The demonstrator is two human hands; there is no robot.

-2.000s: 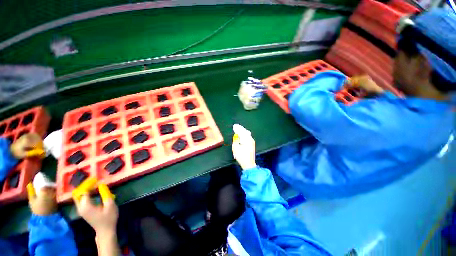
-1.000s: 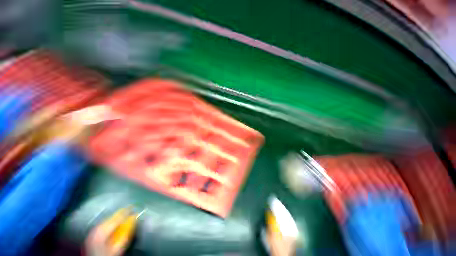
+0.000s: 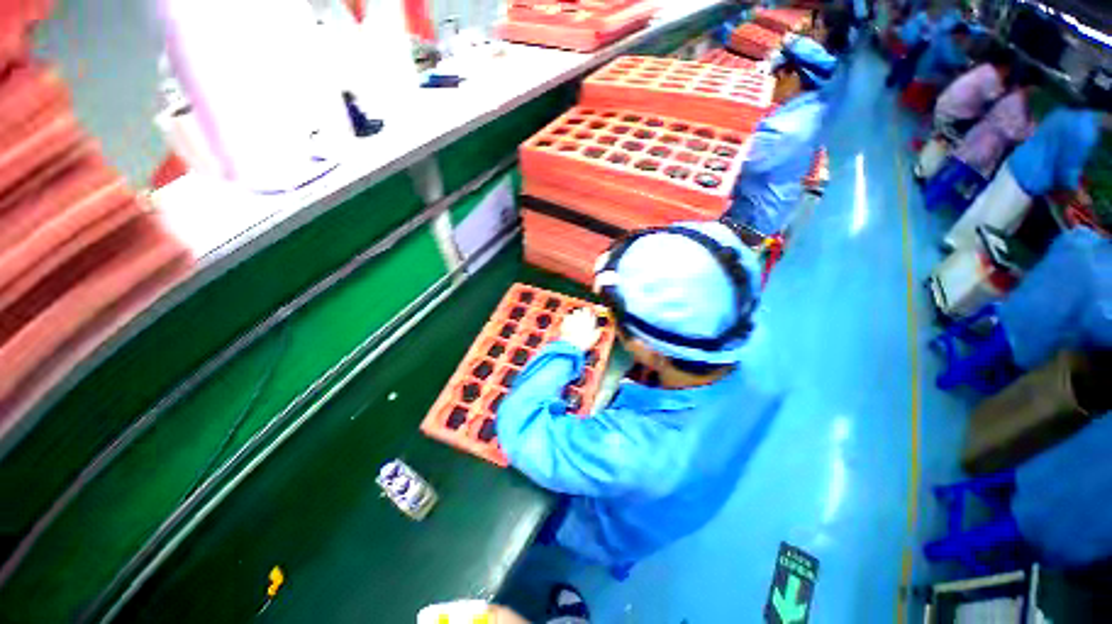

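Note:
My right hand (image 3: 473, 614) is only partly in view, cut off by the bottom edge; white material and a bit of yellow show at its fingertips. Whether it grips the white material cannot be told. My left hand is out of the picture. A small labelled bottle or pair of bottles (image 3: 406, 488) is on the dark green bench (image 3: 354, 549). A small yellow scrap, like a loose finger cot (image 3: 276, 580), lies on the bench to the left. An orange-red compartment tray (image 3: 441, 427) with dark units in its pockets lies beyond the bottles, in front of another worker.
The neighbouring worker (image 3: 634, 427) in blue leans over that tray. Stacked orange-red trays (image 3: 573, 219) stand behind it. A white shelf (image 3: 415, 128) and metal rail (image 3: 305, 421) run along the left. A blue floor aisle (image 3: 841, 366) with seated people is on the right.
The view has swung right, towards the neighbouring worker and the aisle. The nearer tray and my left hand have left the picture; my right hand shows only at the bottom edge.

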